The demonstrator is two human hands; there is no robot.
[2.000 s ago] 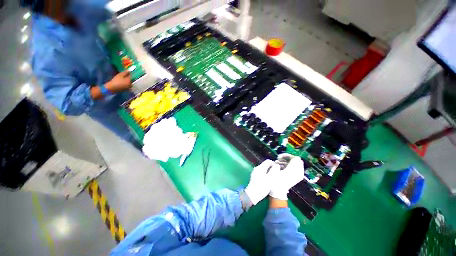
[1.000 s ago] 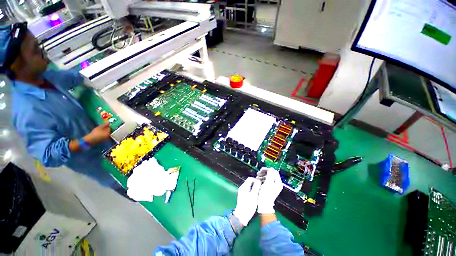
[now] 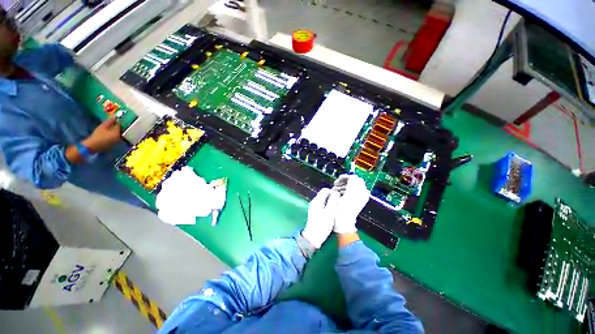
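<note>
My left hand and my right hand, both in white gloves, are together at the front edge of the black carrier frame. Their fingers meet; whether they hold something small cannot be seen. The populated board lies in the frame just beyond them, with a large white block, orange-copper coils and a row of black round parts. A green circuit board with long white strips lies in another black carrier section to the left.
Left on the green mat are a tray of yellow parts, a crumpled white cloth and dark tweezers. Right are a blue parts bin and another green board. A red round container stands behind. A person stands left.
The camera view has shifted, first up, then back down. My hands stay close together at the frame's front edge. The boards and loose items keep their places on the bench.
</note>
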